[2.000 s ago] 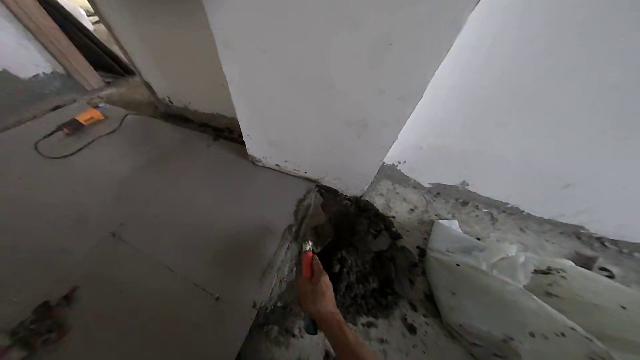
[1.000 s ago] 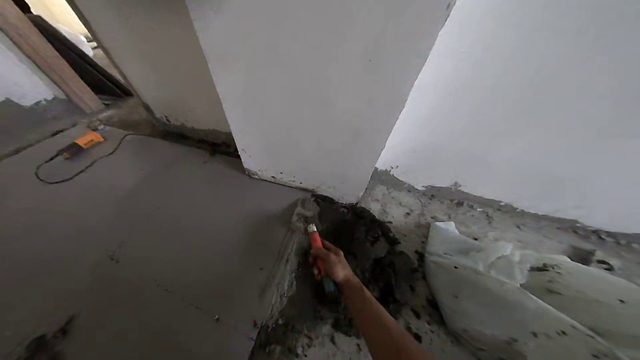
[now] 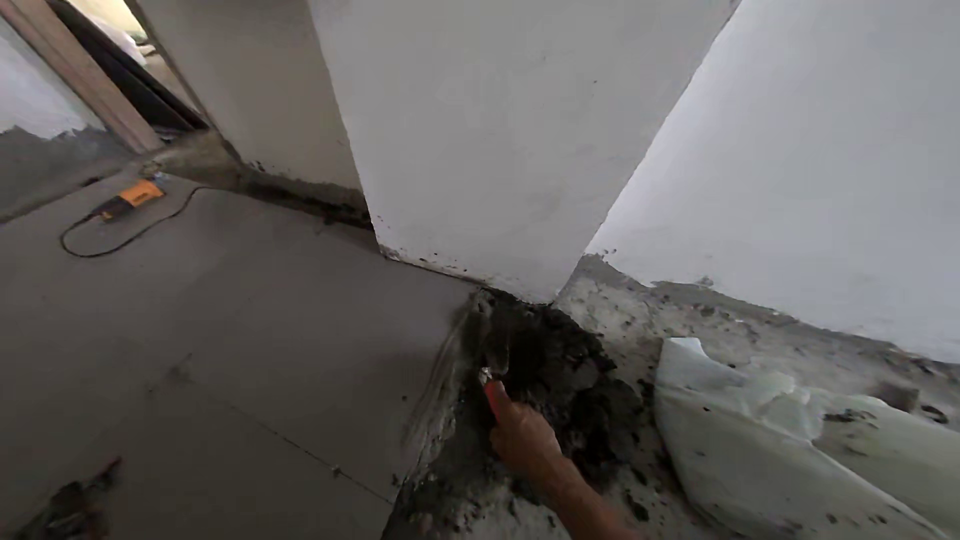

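Observation:
My right hand [image 3: 525, 442] is closed around the red handle of a trowel [image 3: 495, 397]. Its blade, partly blurred, points away from me and lies over dark wet mortar [image 3: 577, 367] beside the edge of the large grey floor tiles [image 3: 300, 315]. The mortar is heaped below the corner of a white wall pillar [image 3: 517, 150]. A smear of mortar runs along the tile edge just left of the blade. My left hand is out of view.
An orange and black corded power tool [image 3: 135, 196] lies on the tiles at the left. A whitish plastic sheet or sack [image 3: 757, 450] rests on the rough floor at the right. A blurred dark object [image 3: 75, 502] with red parts is at lower left. Wooden board [image 3: 82, 67] leans at upper left.
Between one second ago and now, my right hand has drawn the trowel back from the tile edge beside the pillar's base, over the mortar. It has stayed closed on the handle throughout.

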